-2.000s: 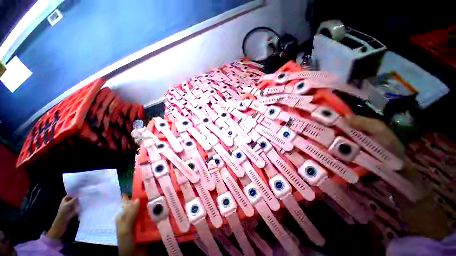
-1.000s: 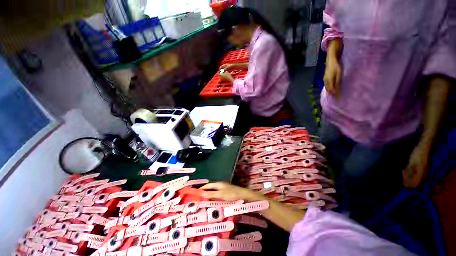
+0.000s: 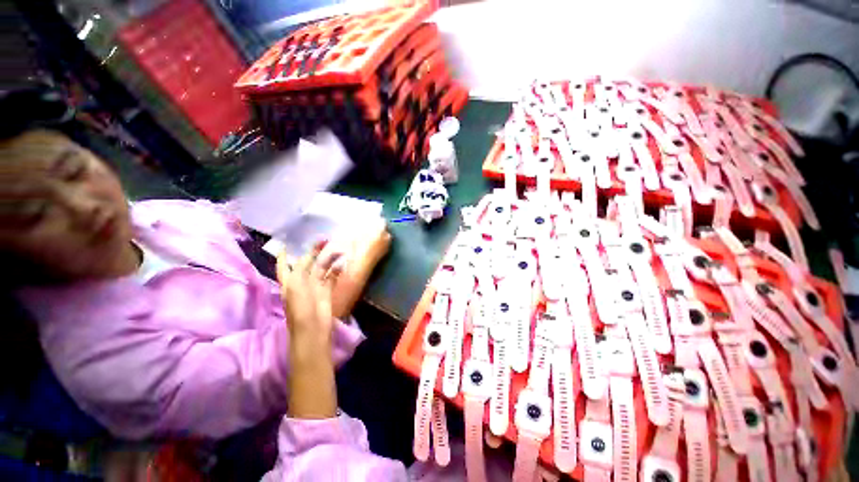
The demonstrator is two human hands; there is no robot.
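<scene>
Many pale pink smartwatches [image 3: 534,411] lie in overlapping rows on a red-orange tray [image 3: 411,341] in front of me, straps hanging over its near edge. A second watch-covered tray [image 3: 492,162] is behind it. My left hand [image 3: 309,287] reaches up left of the front tray, fingers apart, over white paper sheets [image 3: 350,216] by a co-worker; I see nothing gripped, though contact with the paper is unclear. A blurred white sheet [image 3: 294,184] is raised above the others. My right hand is not clearly visible.
A co-worker in pink [image 3: 179,320] sits at left, one hand [image 3: 363,268] at the papers. Stacked red-orange trays [image 3: 330,66] stand behind. A white bottle [image 3: 443,155], a white crumpled-looking item [image 3: 428,196] and a blue pen [image 3: 402,219] lie on the green bench. A black ring [image 3: 810,61] is at the right.
The view has swung from the right side back to the left. My left hand now shows near the papers. The right-hand bench items and the two other people there have left the view.
</scene>
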